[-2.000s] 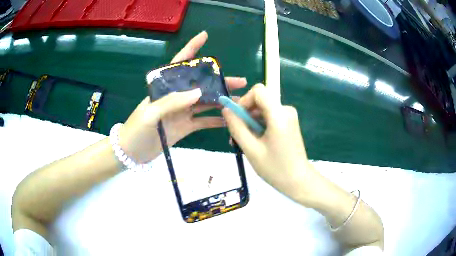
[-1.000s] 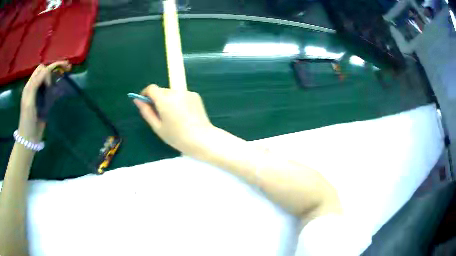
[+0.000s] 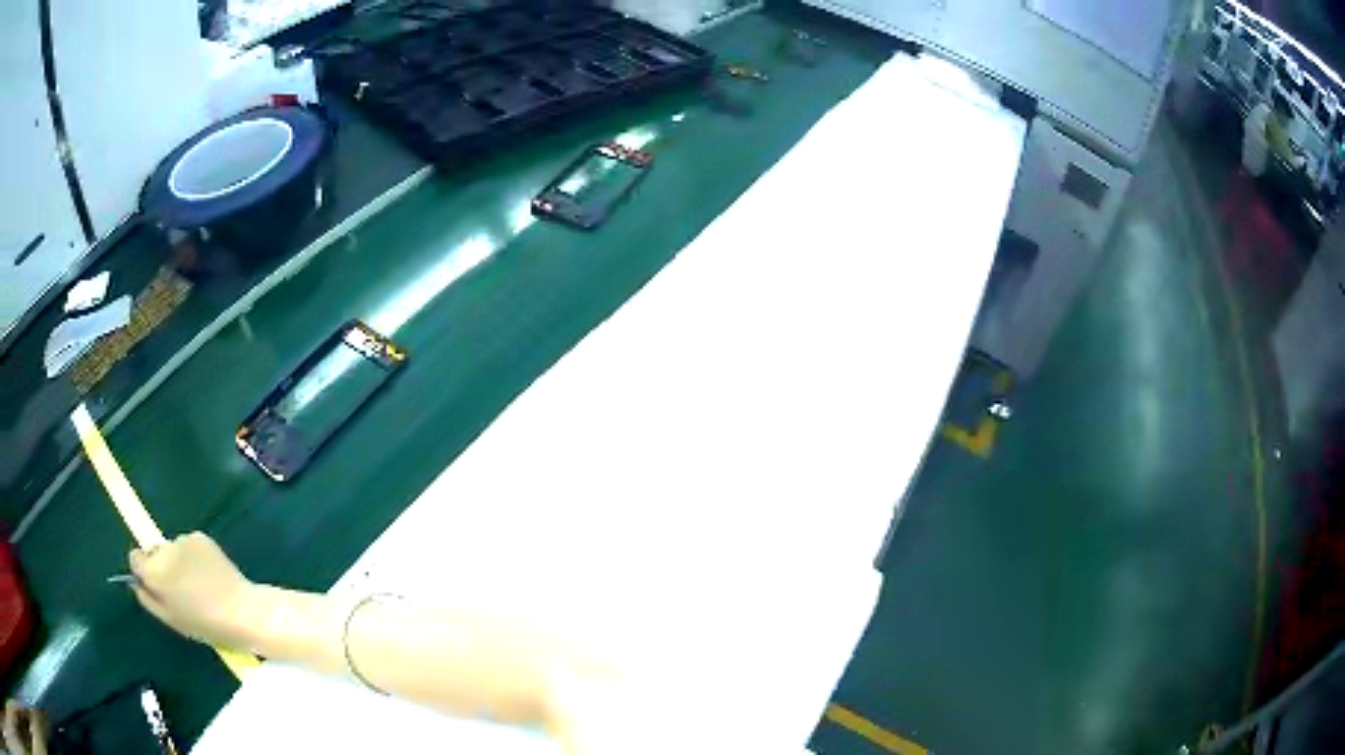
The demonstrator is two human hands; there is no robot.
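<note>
My right hand [image 3: 192, 587] is over the belt at the lower left. It holds slim tweezers [image 3: 124, 580], of which only a short tip shows. My left hand [image 3: 22, 729] is mostly cut off at the lower left corner; only some fingers show. They are beside a phone middle frame [image 3: 158, 718], also cut off by the picture's edge; whether they grip it cannot be told. Another phone middle frame [image 3: 263, 449] lies on the green belt [image 3: 457, 317], and one more phone middle frame [image 3: 558, 214] lies farther along.
A cream-yellow divider strip [image 3: 118, 479] crosses the belt by my right hand. A white cover [image 3: 738, 384] runs along the near edge. Beyond the belt are a dark blue roll [image 3: 303, 177], a black tray [image 3: 443, 126] and a gold-brown sheet [image 3: 133, 332]. A red tray [image 3: 12, 605] shows at left.
The view has swung far to the right along the belt. My left hand and the phone frame beside it now sit at the lower left corner. My right hand still holds the tweezers.
</note>
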